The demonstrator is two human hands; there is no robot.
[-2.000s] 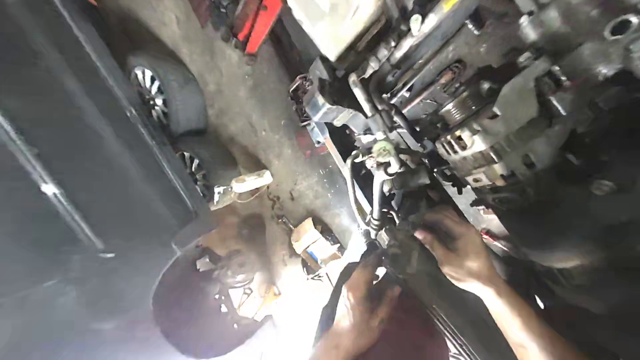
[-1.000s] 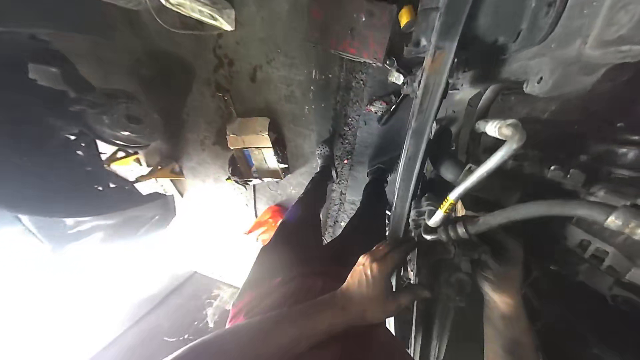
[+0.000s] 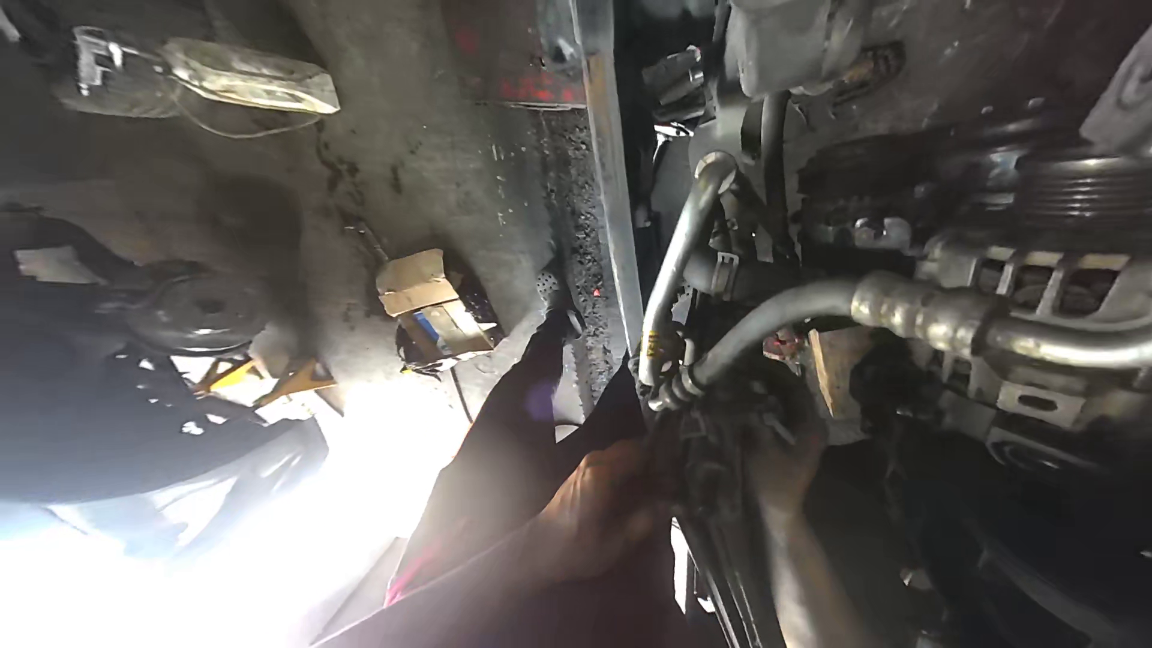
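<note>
My left hand (image 3: pixel 612 490) is at the front edge of the engine bay, just below the lower end of a metal pipe (image 3: pixel 677 256). Its fingers run into shadow, so what they touch is hidden. On the engine side of that edge, my right hand (image 3: pixel 785 459) reaches in among dark parts, its fingertips hidden. A hose with a crimped metal fitting (image 3: pixel 927 310) curves from the right and meets the pipe just above both hands. An alternator (image 3: pixel 1053 279) sits at the right, behind the hose.
A long metal bar (image 3: pixel 612 180) runs down the bay's front. On the floor lie an opened cardboard box (image 3: pixel 441 315) and a work light (image 3: pixel 252 76). Yellow jack stands (image 3: pixel 261 378) are at the lower left beside a dark wheel hub (image 3: pixel 202 306). Bright glare covers the lower left.
The view has swung and shifted a lot. One second ago, my left hand lay on the front edge with its fingers apart; now it is lower, its fingers in shadow. My right hand stays among the engine parts.
</note>
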